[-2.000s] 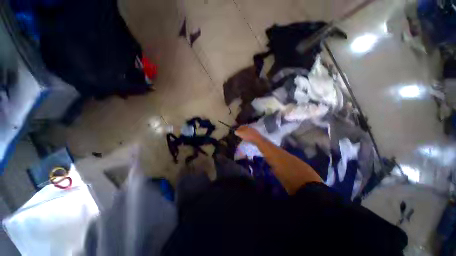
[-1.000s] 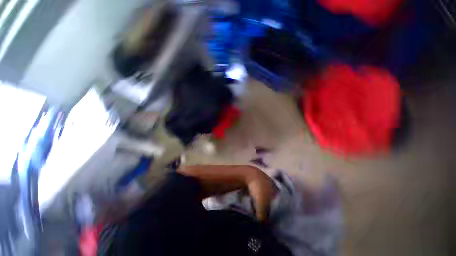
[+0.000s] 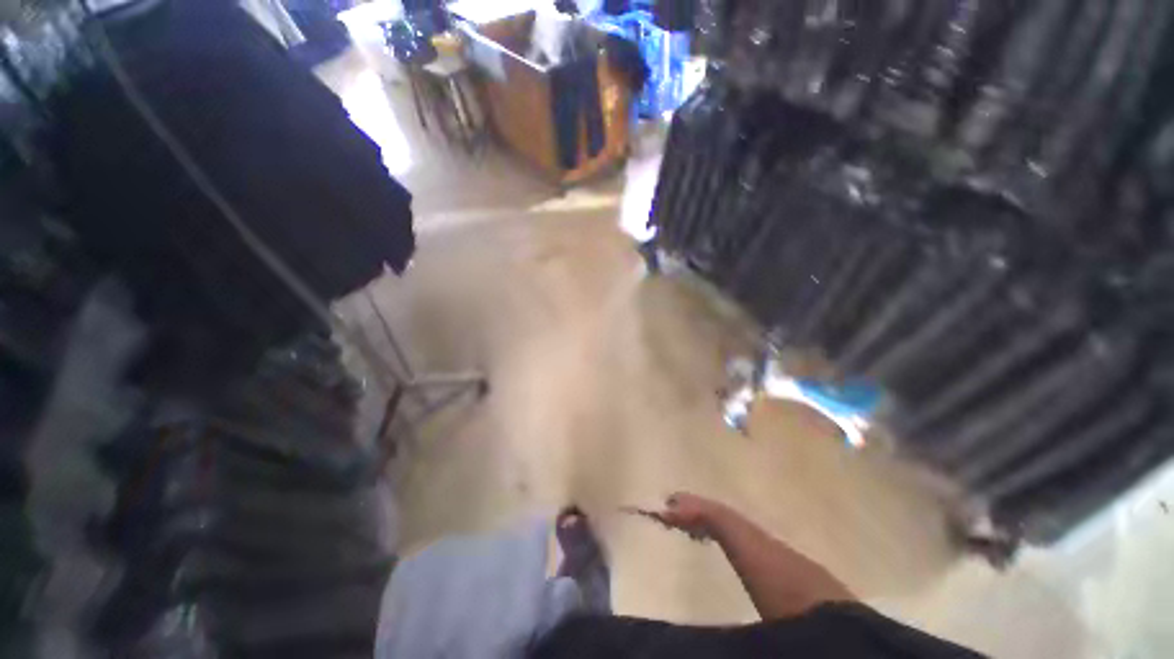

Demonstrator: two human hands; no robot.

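My right hand (image 3: 691,514) is low in the view, right of the middle, at the end of a bare forearm. It is closed on a thin dark pointed tool (image 3: 644,514), which looks like shears, with the tip towards the left. The hand hides the handles. A light blue-grey fabric (image 3: 466,586) hangs at the bottom edge, left of my dark clothing; what holds it cannot be seen. My left hand is not in the picture.
Dark garments hang in rows on the right (image 3: 824,245) and left (image 3: 245,155). A wheeled rack foot (image 3: 444,381) stands on the aisle floor (image 3: 554,348). Blue-white plastic (image 3: 824,397) lies at the right. A brown box-like table (image 3: 554,110) stands ahead. My sandalled foot shows below.
The view has turned from scraps on the floor, then a red round item and blue things, to an aisle between hanging garments. My right hand now reaches forward with the tool in it.
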